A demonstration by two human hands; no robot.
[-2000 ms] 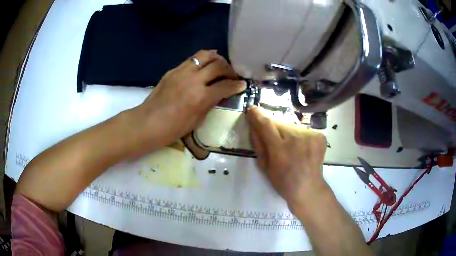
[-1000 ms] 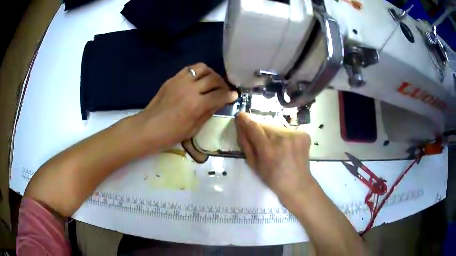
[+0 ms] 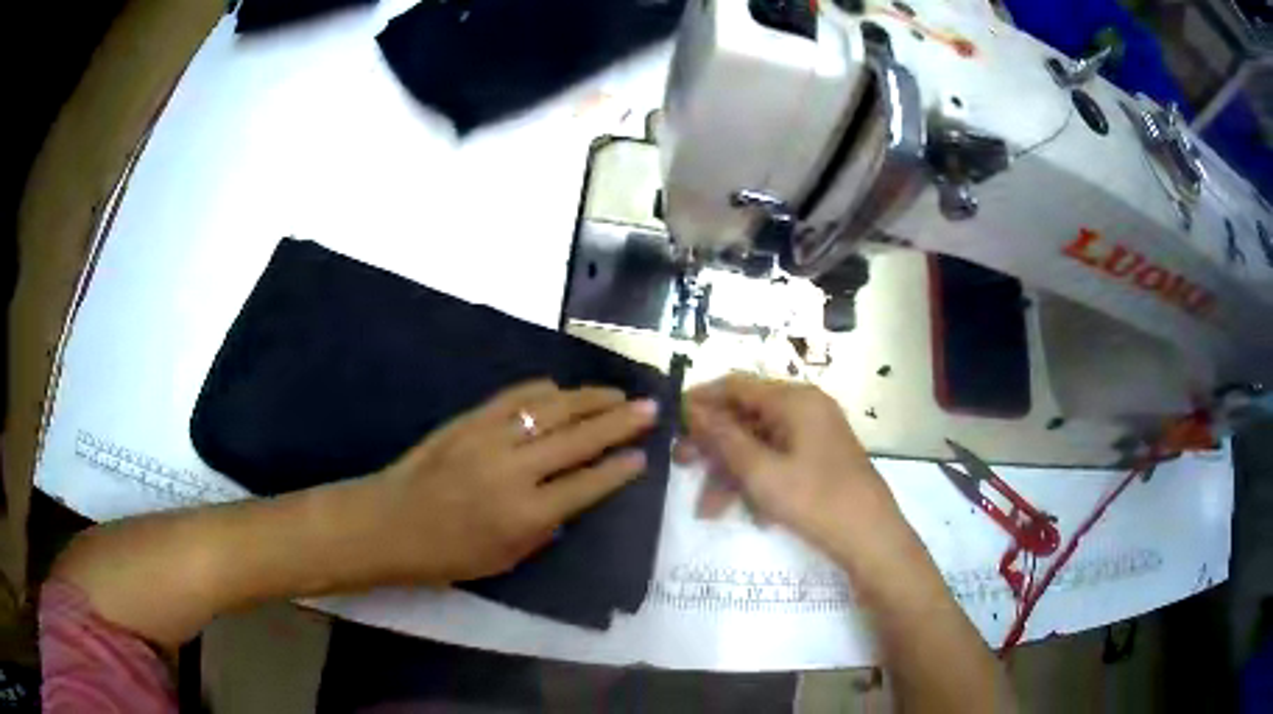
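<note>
The black fabric piece [image 3: 405,377] lies in front of the sewing machine [image 3: 768,112], over the bed's near left part and the tabletop, clear of the presser foot [image 3: 688,300]. My left hand [image 3: 538,481] lies flat on its right part, fingers pointing at its right edge. My right hand [image 3: 768,446] is at that right edge with fingers bent and partly blurred; whether it pinches the edge cannot be told.
More black pieces [image 3: 524,56] lie behind, left of the head. Red-handled snips [image 3: 1012,509] with a red cord [image 3: 1075,551] lie right of my right hand. A dark red-edged rectangle [image 3: 981,342] lies on the bed. A printed ruler [image 3: 754,591] runs along the front edge.
The black piece has come out from beside the needle towards me and turned, uncovering the metal plate. Both hands have moved nearer to me. The view has shifted slightly.
</note>
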